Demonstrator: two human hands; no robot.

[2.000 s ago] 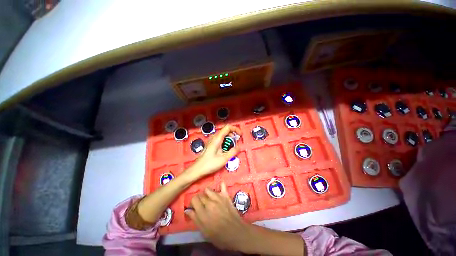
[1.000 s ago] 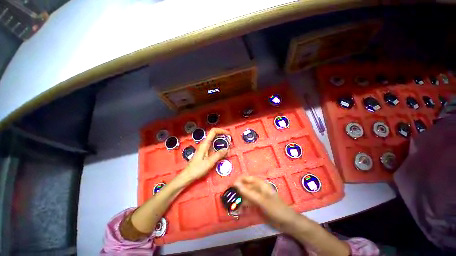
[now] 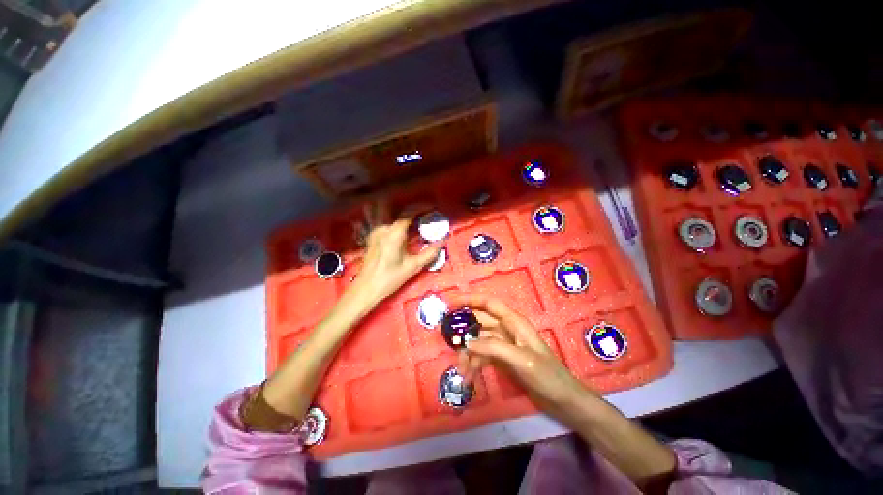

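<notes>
My left hand (image 3: 387,259) is over the upper middle of the red compartment tray (image 3: 504,293), its fingertips around a bright-faced round unit (image 3: 433,227). Another pale unit sits partly hidden just below those fingers. My right hand (image 3: 515,343) holds a dark round unit with small purple marks (image 3: 461,329) above the tray's middle. A white-lit disc (image 3: 430,310) lies just left of it. A silver-and-dark unit (image 3: 455,388) lies below, partly behind my right fingers. Blue-lit units (image 3: 571,277) sit in the right columns.
A second red tray (image 3: 668,314) with silver discs and dark units is at right, beside a person's sleeve (image 3: 840,338). A thin purplish stick (image 3: 622,211) lies between the trays. An orange-fronted box with lit digits (image 3: 410,157) stands behind, under the tan-edged shelf (image 3: 242,118).
My left hand has moved up with its unit, whose face now looks bright. My right hand has moved up and in with its unit, from above the silver-and-dark one. The view has shifted slightly.
</notes>
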